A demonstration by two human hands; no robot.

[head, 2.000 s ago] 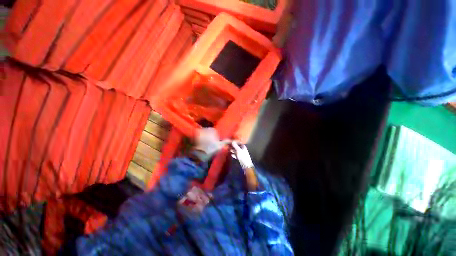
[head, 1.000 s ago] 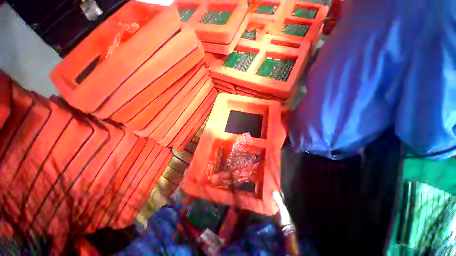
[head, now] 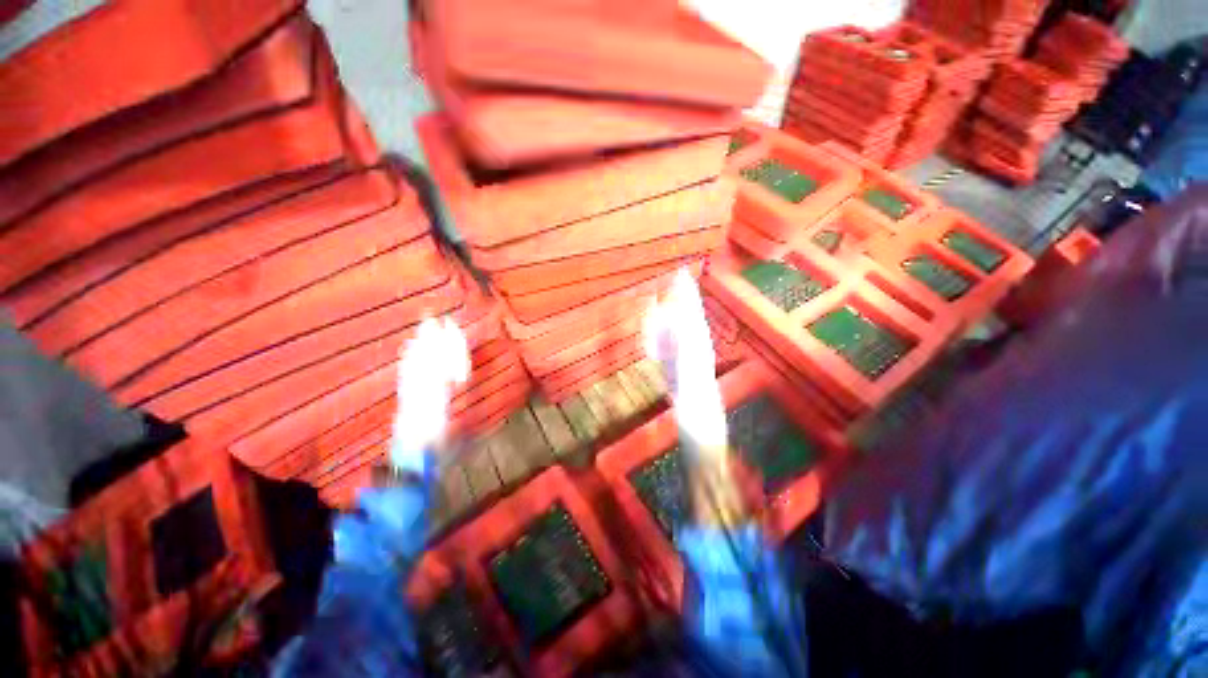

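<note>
My left hand, in a white glove, is raised in front of the stacked red foam trays. It is overexposed and blurred. My right hand, also white-gloved, is raised to its right, before another stack of red foam trays. Nothing can be made out in either hand, and the fingers are too bright to read. Below and between my forearms is a red tray with a green circuit board in its opening. Another red tray with boards lies partly behind my right forearm.
Red trays holding green boards are stacked at right centre. More red stacks stand farther back. A person in blue clothing is close at the right. Wooden slats show between the stacks. A red frame is at lower left.
The view has swung across the stacks. Both hands are now raised and apart; a second ago only one was clearly visible, at the near tray's edge. That tray with crumpled film is no longer seen.
</note>
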